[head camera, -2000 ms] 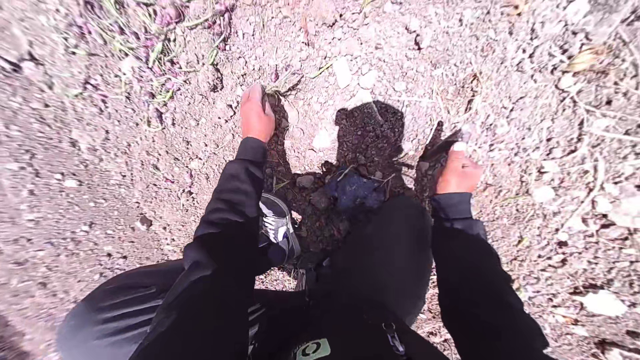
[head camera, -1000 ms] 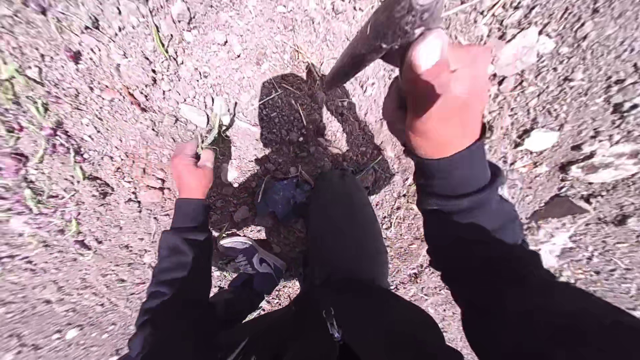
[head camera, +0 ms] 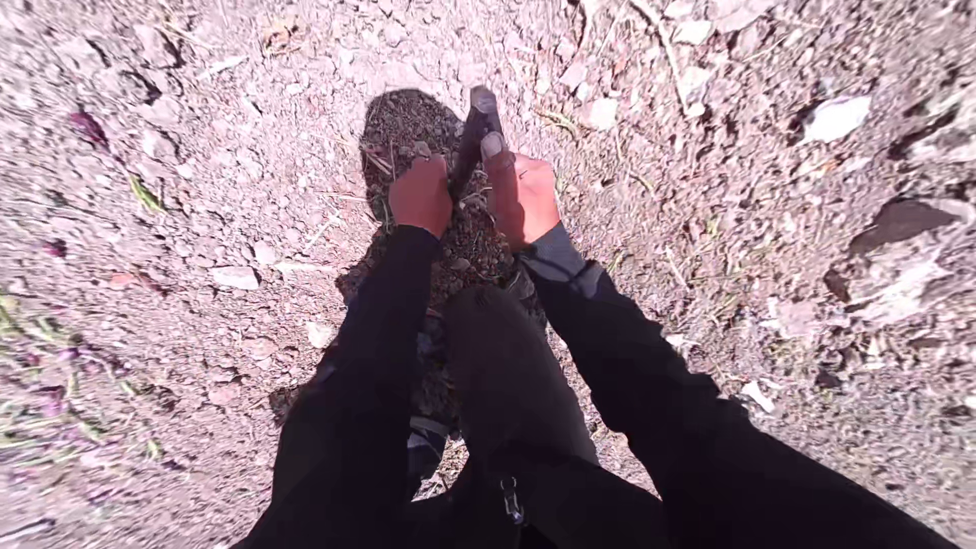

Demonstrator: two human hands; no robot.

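Near the upper middle of the head view, my right hand point(head camera: 524, 197) grips a dark hand tool point(head camera: 479, 126), with the thumb lying along it; its kind cannot be told. Close by on the left, my left hand point(head camera: 421, 196) is curled, knuckles up, near the tool's lower end. What lies inside its fingers is hidden. Both hands are low over the dry, stony soil point(head camera: 297, 175), beside the dark shadow of my head point(head camera: 404, 114).
My bent knee point(head camera: 496, 343) is just below the hands. Green and purple plants point(head camera: 61, 381) lie at the lower left. Pale stones point(head camera: 837, 119) and a larger flat rock point(head camera: 907, 223) are at the right.
My right hand, raised with the tool one second ago, is now lower and close beside my left hand. The two hands were apart in both earlier frames. The view has shifted.
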